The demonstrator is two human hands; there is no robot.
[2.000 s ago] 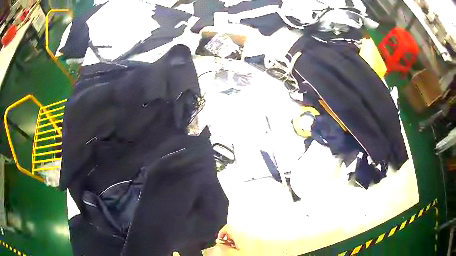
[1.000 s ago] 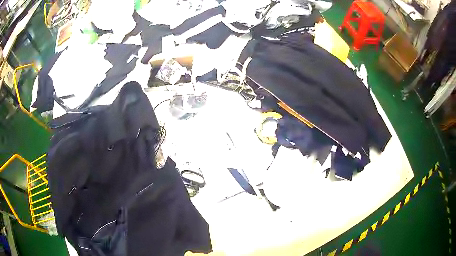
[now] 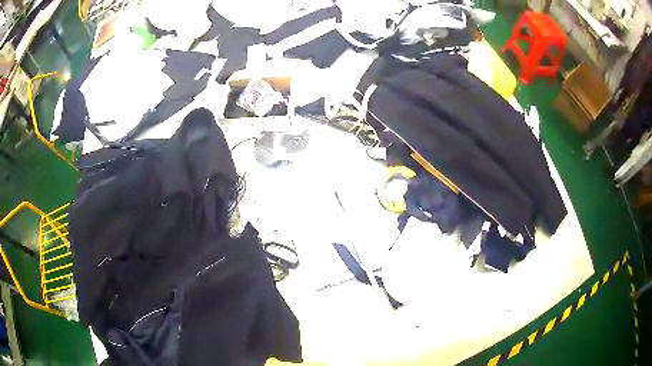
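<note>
A large dark navy garment point(image 3: 157, 221) lies over the left side of the white table and runs out of the picture at the bottom. Its bluish lining point(image 3: 154, 336) with a thin pale piping line shows at the lower left. Black-handled scissors point(image 3: 281, 259) lie against the garment's right edge. Neither my left hand nor my right hand can be seen.
A second dark garment point(image 3: 465, 129) with a brass-coloured line lies on the right, beside a yellow tape roll point(image 3: 394, 189) and navy scraps point(image 3: 504, 249). An open cardboard box point(image 3: 259, 96) stands mid-table. A yellow rack point(image 3: 56, 257) stands left; a red stool point(image 3: 536, 46) stands far right.
The view has shifted and turned since two seconds ago. The bit of hand seen then at the bottom edge is out of the picture. The garment lies much the same.
</note>
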